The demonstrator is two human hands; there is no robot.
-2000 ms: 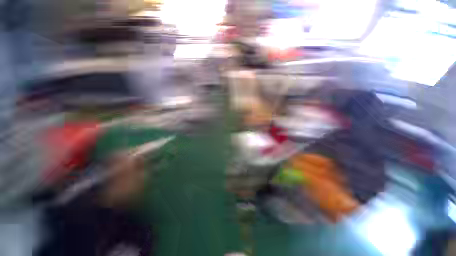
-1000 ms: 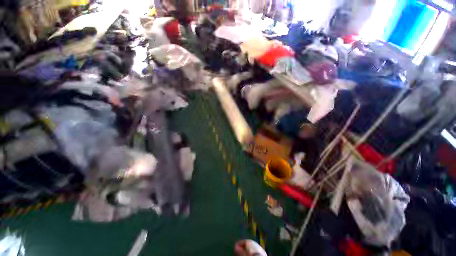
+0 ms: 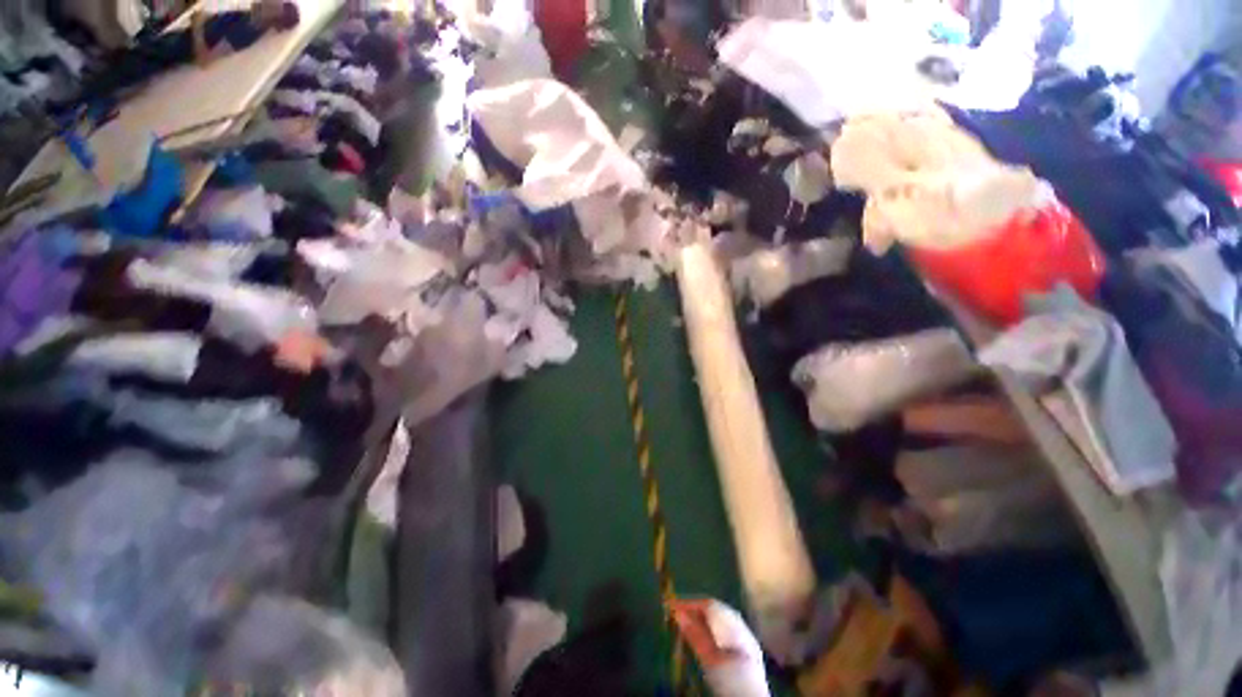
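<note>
My right hand [image 3: 719,645] is small and blurred at the bottom edge, right of centre, with a white covering towards the wrist. The fingers point up and left. Whether it is open or closed cannot be told, and no held thing can be made out. My left hand is not in view. A long pale fabric roll [image 3: 742,422] lies on the green floor just ahead and right of the hand. Yellow-black aisle tape [image 3: 640,436] runs along the floor beside the roll.
Cloth heaps [image 3: 164,504] fill the left side. Pale cloth pieces [image 3: 477,306] spill onto the floor ahead. A long dark grey cloth or roll [image 3: 443,545] lies left of the aisle. A table edge [image 3: 1076,511] with a red bundle [image 3: 1022,259] and a tan bundle [image 3: 926,170] is on the right.
The view has moved forward along the aisle. The pale roll and the cloth ahead are nearer. The yellow bucket and the sticks have left the view. My right hand shows a little more.
</note>
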